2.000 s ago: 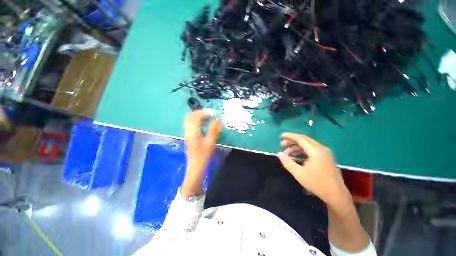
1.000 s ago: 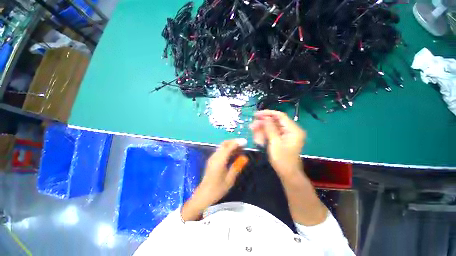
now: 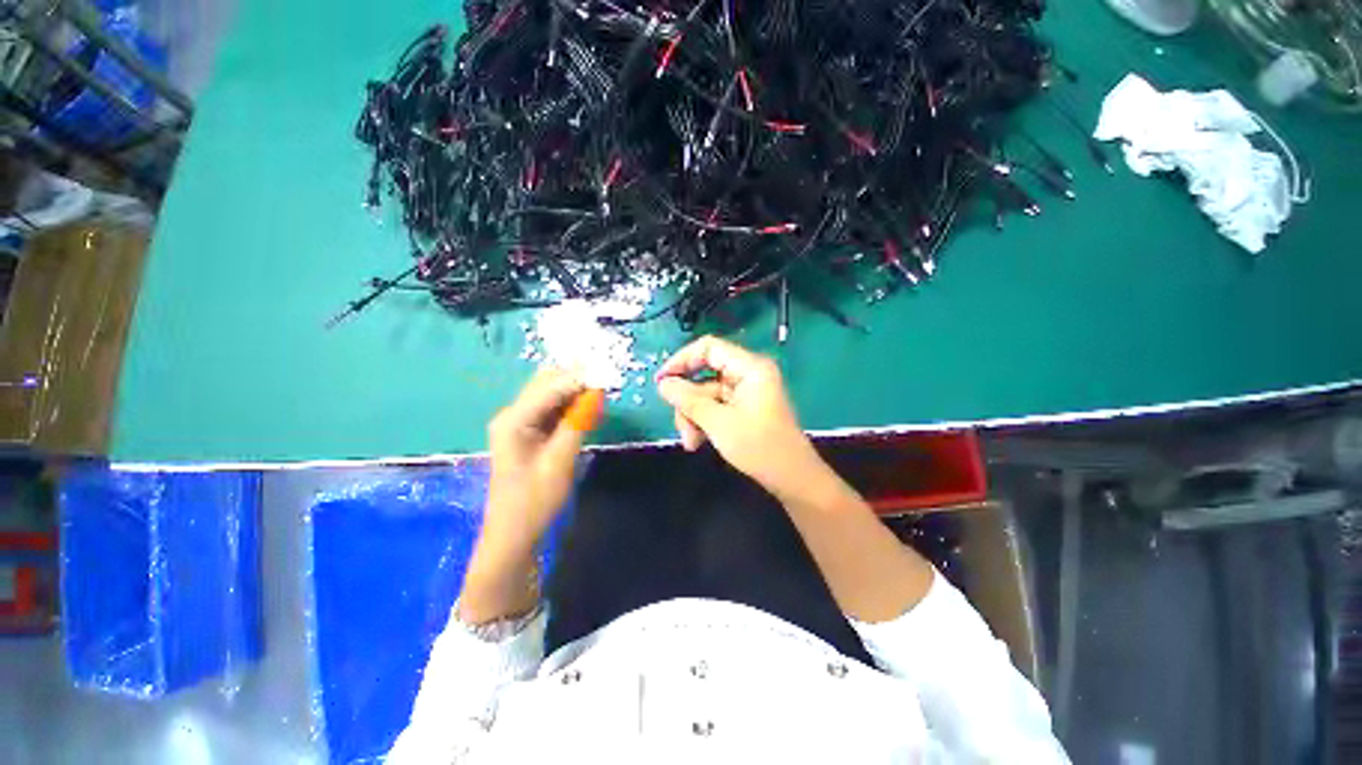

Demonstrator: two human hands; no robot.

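Note:
A tangled heap of black cable assemblies (image 3: 702, 142) with red sections and shiny ends lies on the green bench. Small white plastic pieces (image 3: 590, 338) lie loose in front of it. My left hand (image 3: 535, 434) is at the near edge of the white pieces, closed on a small orange tool (image 3: 586, 410). My right hand (image 3: 735, 401) is just right of the white pieces, thumb and index fingertips pinched together at a tiny dark or reddish end. What it holds is too small to tell.
The green bench (image 3: 1046, 329) has a pale near edge. A crumpled white cloth (image 3: 1202, 157) lies at the right. A red basket (image 3: 934, 471) and a carton (image 3: 998, 561) sit below the edge. Blue bins (image 3: 392, 598) stand at the lower left, a brown carton (image 3: 75, 336) at the left.
The view has shifted right. My left hand has moved forward from the bench edge to the white pieces with the orange tool. My right hand's fingertips now pinch together, apart from my left hand.

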